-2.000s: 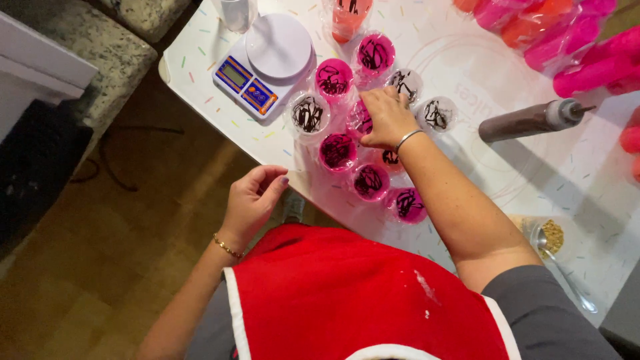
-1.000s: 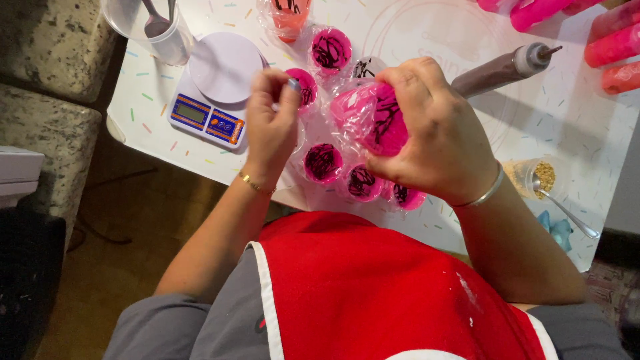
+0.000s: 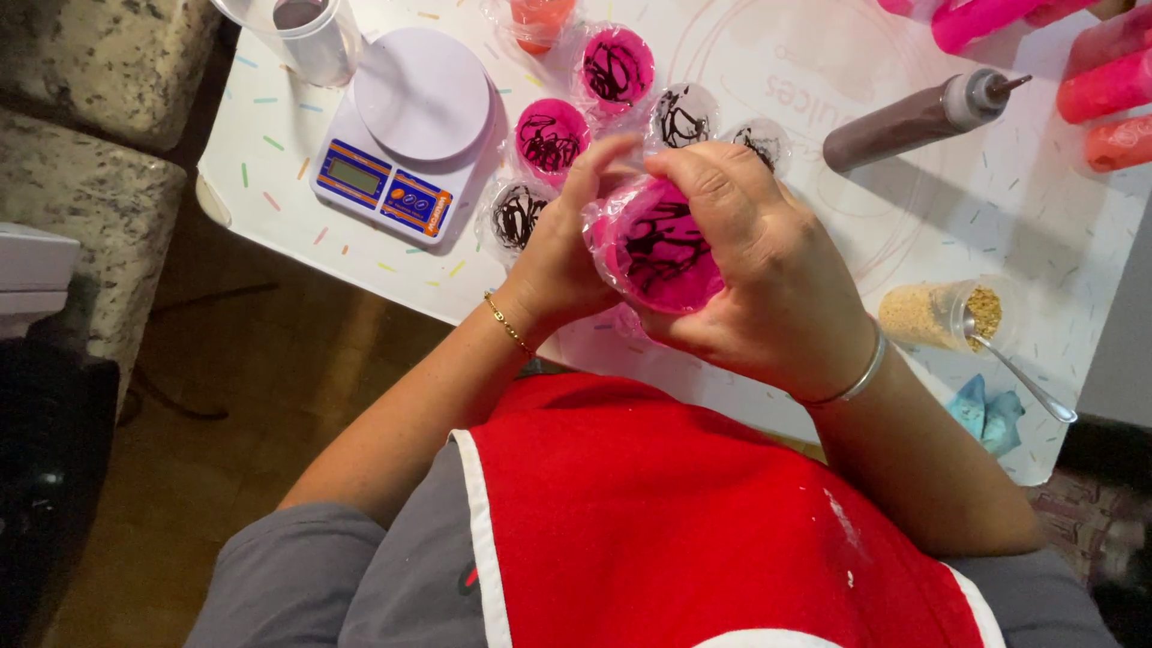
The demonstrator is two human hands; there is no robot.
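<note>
Between both hands, raised over the table, is a pink cup [image 3: 668,256] with clear plastic film around its rim and dark syrup streaks inside. My right hand [image 3: 765,261] grips it from the right side. My left hand [image 3: 567,243] is at its left side, fingers behind the film; its exact hold is partly hidden. Close behind stand more film-wrapped cups with dark streaks: a pink cup [image 3: 616,70], another pink cup [image 3: 551,139], a clear cup [image 3: 684,117] and a clear cup [image 3: 517,216] beside my left wrist.
A white kitchen scale [image 3: 423,94] and a clear plastic container [image 3: 319,49] stand at left. A squeeze bottle of dark sauce [image 3: 900,126] is at right, near a cup of chopped nuts [image 3: 927,315] with a metal spoon [image 3: 1026,380]. Pink tubes [image 3: 1107,85] line the far right.
My right hand first reached among the cups, then lifted a pink one toward me. My left hand has come from the table's near edge up to the lifted cup.
</note>
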